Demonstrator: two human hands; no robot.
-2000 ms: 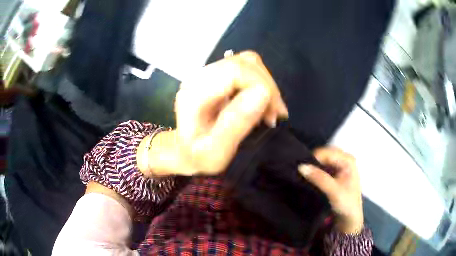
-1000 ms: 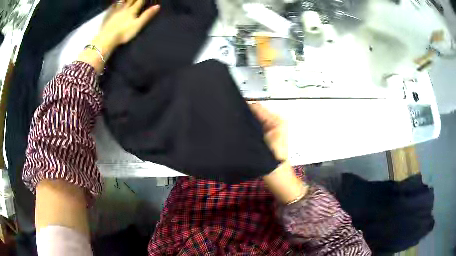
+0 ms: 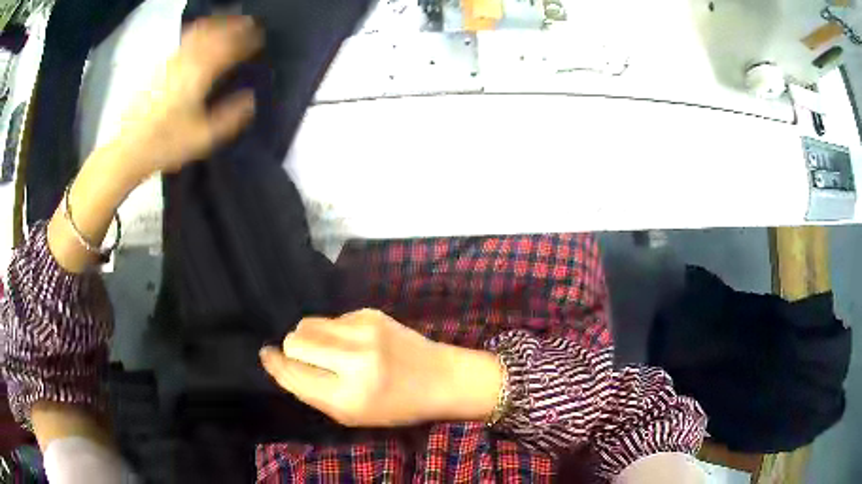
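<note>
The black garment hangs from the left part of the machine bed down over the plaid lap. My left hand is blurred at the upper left, on the garment over the bed; thumb and fingers are apart with dark cloth between them, and a grip cannot be made out. My right hand is low over the lap, fingers curled and closed on the garment's lower part. Its fingertips are partly hidden.
The white machine bed crosses the view, with the needle plate and an orange piece at the top. A control panel is at the right end. A black heap lies on a wooden stool at right.
The garment has moved left and down, from across the bed to partly over the lap. My right hand has moved down and left; my left hand is lower. More of the bed shows.
</note>
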